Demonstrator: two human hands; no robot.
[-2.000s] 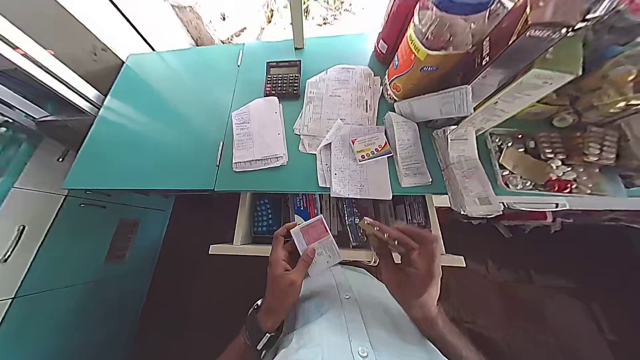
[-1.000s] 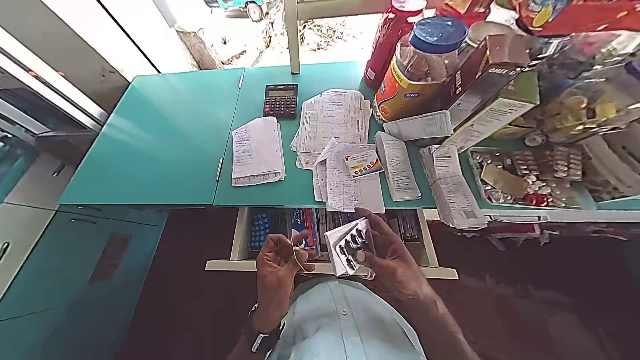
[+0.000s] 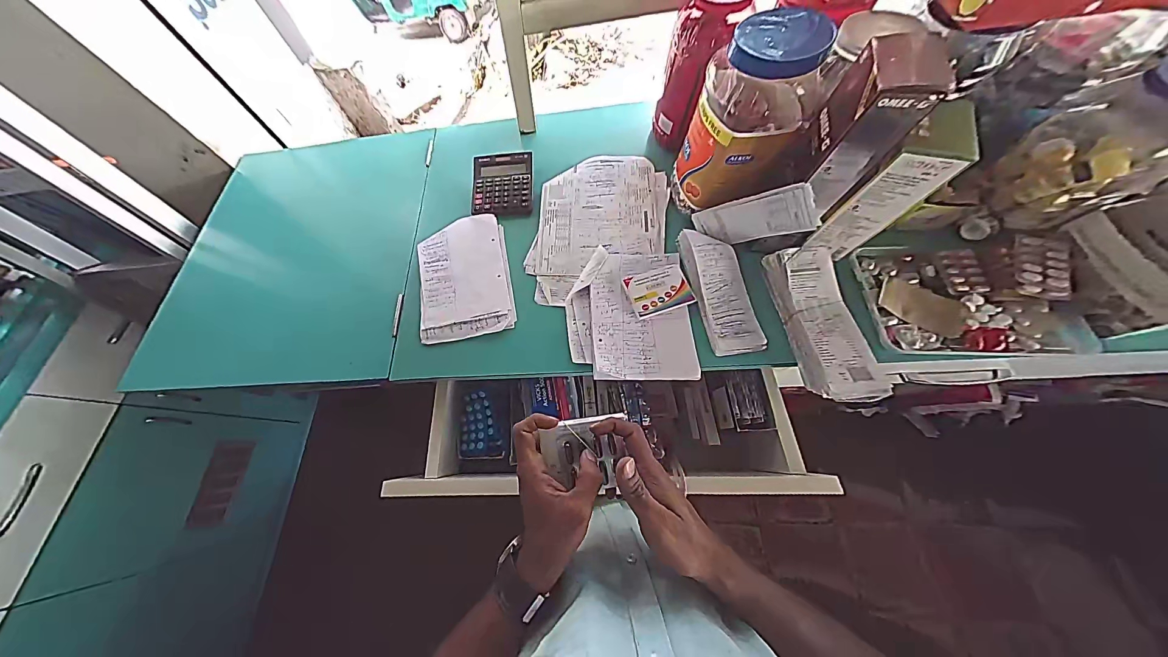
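My left hand [image 3: 558, 484] and my right hand [image 3: 652, 484] meet in front of my shirt, at the front of an open drawer [image 3: 730, 484]. Between them they hold a blister strip of dark capsules [image 3: 602, 452] with a pale pack behind it, fingers behind and thumbs on the near face. A thin rubber band [image 3: 577, 438] seems to stretch across from the left fingers. Inside the drawer are a blue blister pack [image 3: 482, 424] and several medicine boxes [image 3: 547, 398]. A small colourful box [image 3: 659, 290] lies on handwritten papers [image 3: 648, 342] above the drawer.
The teal desk [image 3: 301, 265] carries a calculator [image 3: 503, 182], paper stacks [image 3: 465, 283], a folded paper bundle [image 3: 835, 328] at the edge, a blue-lidded plastic jar [image 3: 748, 109] and upright cartons [image 3: 894, 196]. At right is a tray of blister packs [image 3: 985, 342].
Two seconds ago the hands were apart, the left with a red-and-white pack. The right held the dark-capsule strip one second ago; now both hands hold it.
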